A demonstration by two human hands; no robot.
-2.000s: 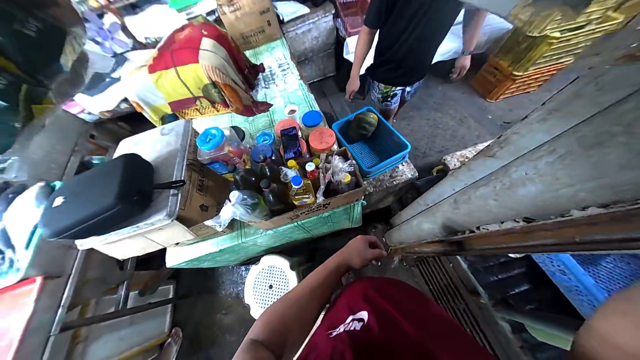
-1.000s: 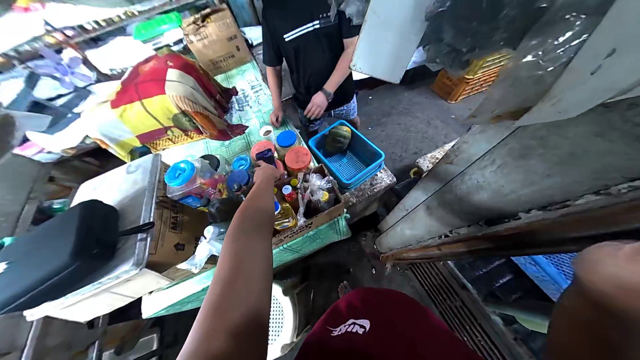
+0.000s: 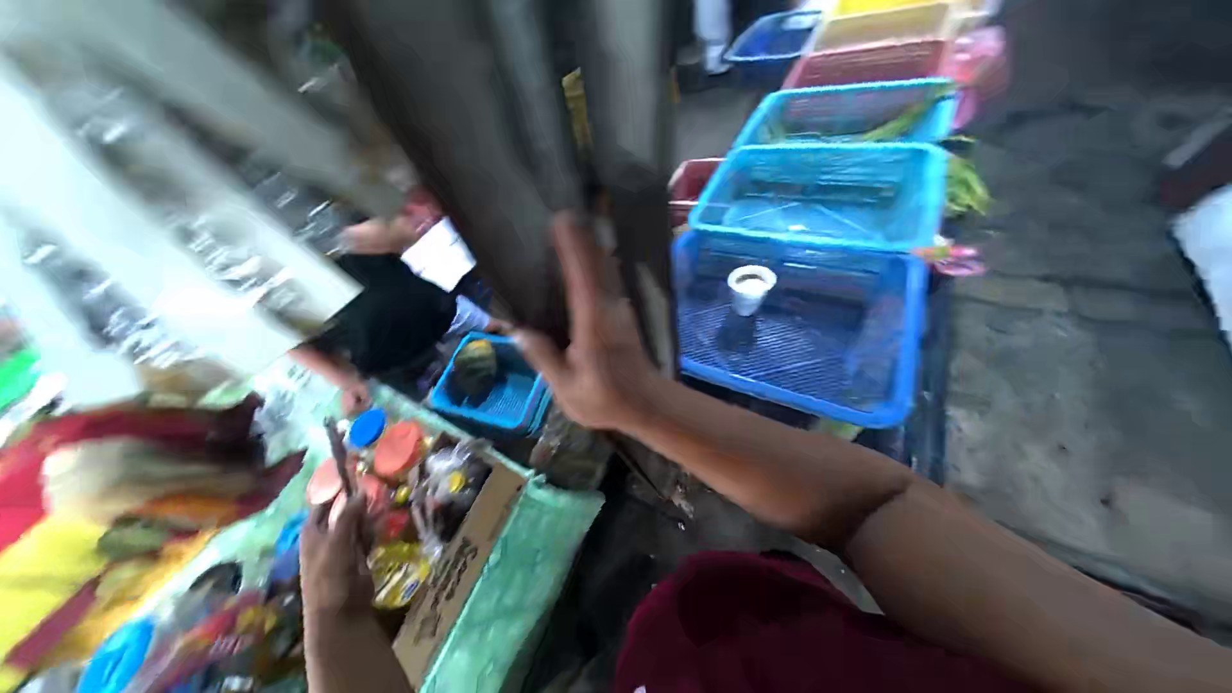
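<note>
My left hand (image 3: 335, 553) is raised over the cardboard box of jars and bottles, closed on a thin dark phone (image 3: 339, 452) seen nearly edge-on. Below and around it are a blue jar lid (image 3: 367, 428), an orange jar lid (image 3: 398, 449) and a yellow packet (image 3: 397, 575). My right hand (image 3: 602, 361) rests against a dark upright post (image 3: 539, 192), fingers spread and pointing up. A blue basket (image 3: 493, 414) with a dark green and yellow squash-like item (image 3: 475, 368) stands between the two hands.
A row of plastic baskets (image 3: 818, 197) runs along the right; the nearest blue one (image 3: 799, 404) holds a white cup (image 3: 751, 287). A person in a dark shirt (image 3: 390, 313) stands behind the table, partly hidden by a pale panel (image 3: 192, 192). A red and yellow cloth (image 3: 87, 539) lies at left.
My left hand reached to the phone among the jars and now holds it raised. My right hand has come onto the post. The view has swung to the right.
</note>
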